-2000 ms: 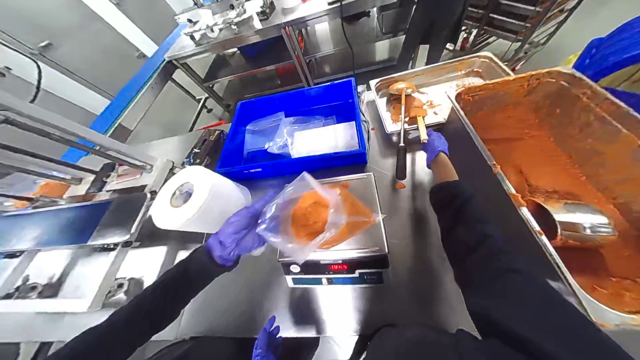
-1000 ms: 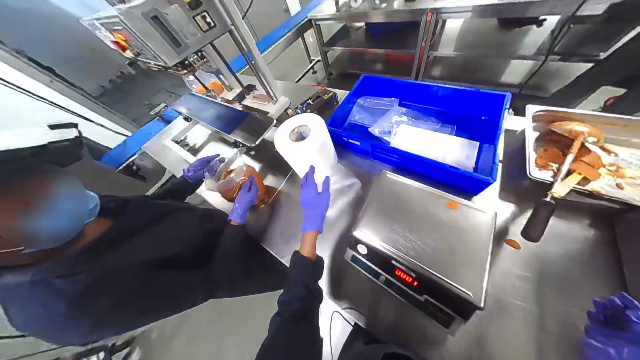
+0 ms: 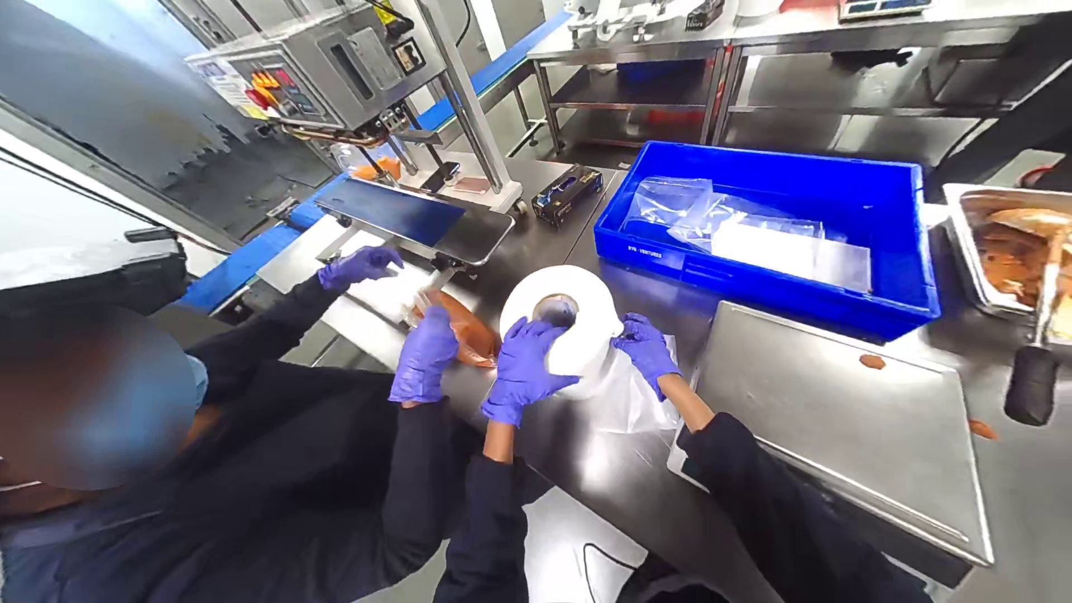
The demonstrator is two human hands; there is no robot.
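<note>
Both my hands wear purple gloves and are at a large white roll [image 3: 578, 293] on the steel table. My left hand [image 3: 526, 368] lies with spread fingers over the roll's near side, by its core hole. My right hand [image 3: 645, 347] is at the roll's right edge, fingertips together on its thin white material; the grip itself is partly hidden. A loose sheet [image 3: 632, 398] hangs from the roll below my right hand. To the left, a co-worker's gloved hand [image 3: 427, 356] is on a clear bag of orange-brown paste [image 3: 465, 331].
A bench scale [image 3: 829, 419] stands at the right, with a paste smear on its platform. Behind it are a blue crate [image 3: 762, 293] holding clear bags and a steel tray [image 3: 963, 243] with paste and utensils. A glove box [image 3: 568, 194] and sealing machine [image 3: 368, 67] stand farther back.
My right hand has come from the far right to the roll, and my left hand has moved down onto it. The paste bag, held over the scale earlier, is with the co-worker. The view has swung left.
</note>
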